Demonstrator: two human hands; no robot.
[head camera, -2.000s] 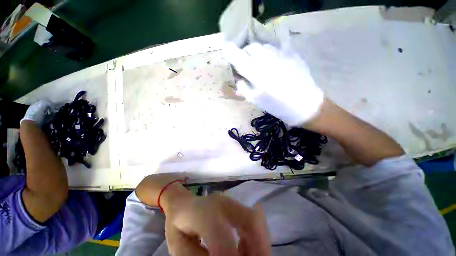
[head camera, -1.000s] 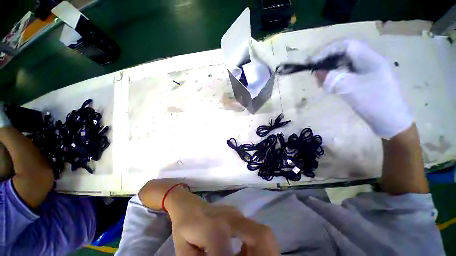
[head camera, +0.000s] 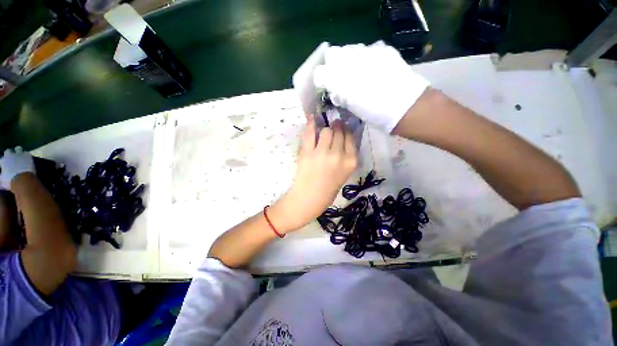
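The open packaging box stands at the bench's far edge, its white lid flap (head camera: 308, 80) raised; my hands cover most of it. My gloved right hand (head camera: 371, 80) is over the box mouth, fingers bent down into it. Whether it still holds a cable is hidden. My bare left hand (head camera: 327, 157), with a red string at the wrist, has its fingers on the near side of the box. A heap of black USB charging cables (head camera: 379, 223) lies near my body, with one looped bundle (head camera: 362, 184) at its far side.
The green conveyor (head camera: 257, 47) runs beyond the white bench (head camera: 223, 169). It carries an open box (head camera: 152, 57) at left and dark boxes (head camera: 404, 27) at right. A neighbour's gloved hand (head camera: 15, 164) is beside another cable heap (head camera: 101, 196) at left.
My right hand has moved left from the bench's right side, where it held a cable, to the box. My left hand has moved from near my body to the box. The conveyor's open box shifted right.
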